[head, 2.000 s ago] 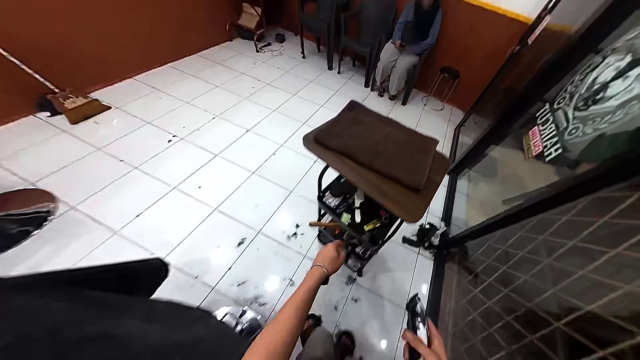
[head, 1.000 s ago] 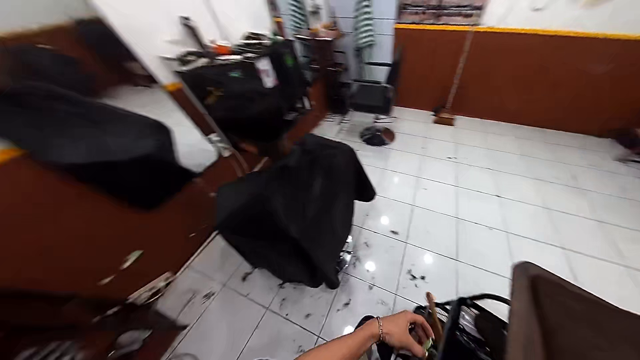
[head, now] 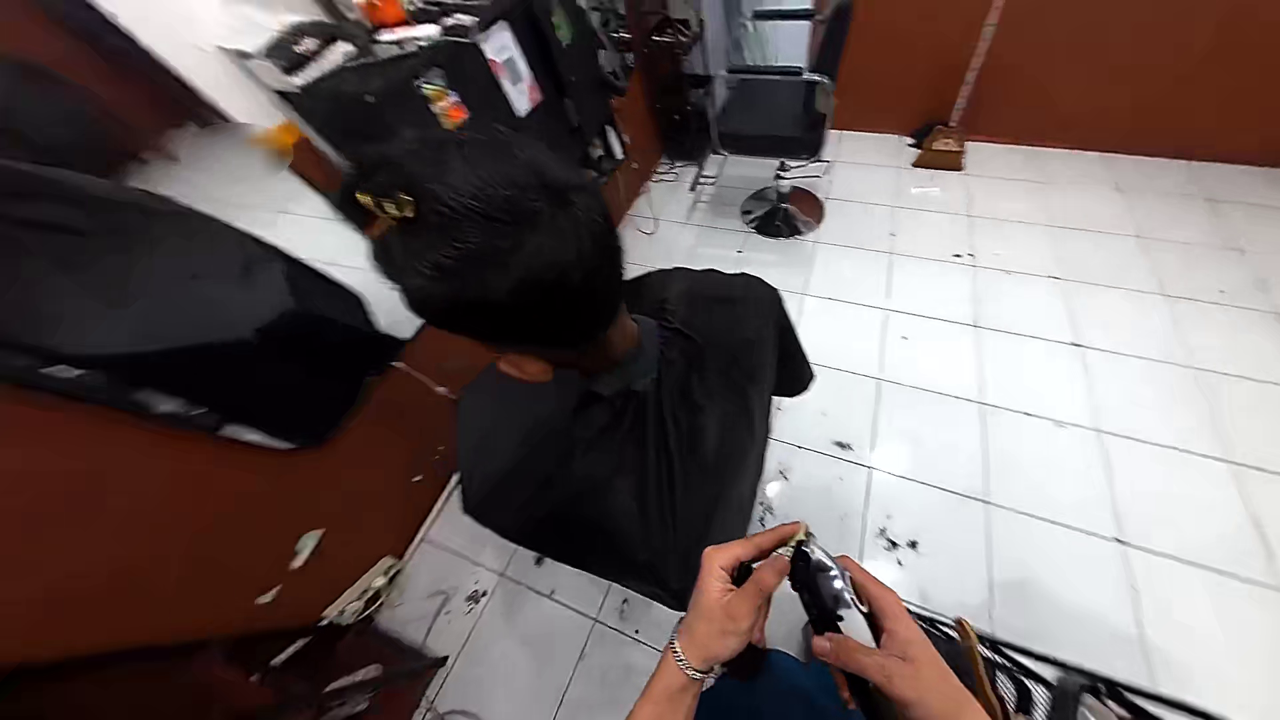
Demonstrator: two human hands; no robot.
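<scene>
At the lower right of the head view, my right hand (head: 880, 640) grips a black and silver hair clipper (head: 830, 590), its head pointing up. My left hand (head: 735, 600), with a chain bracelet at the wrist, has its finger and thumb at the clipper's head, holding a small pale piece there that is too small to name. Beyond my hands a person with dark hair (head: 500, 230) sits under a black barber cape (head: 620, 460), a gold-coloured hair clip (head: 386, 206) in the hair. The clipper is apart from the person's head.
A wire-sided cart (head: 1040, 670) stands at the lower right edge. A black barber chair (head: 770, 115) and a broom (head: 942, 148) are farther back. Left is a wall mirror (head: 170, 300); a cluttered counter (head: 330, 95) lies beyond the person. Hair clippings lie on the white tiles.
The view has swung left from the cart to the caped person. My left hand has left the cart and come to the clipper, which my right hand held two seconds ago.
</scene>
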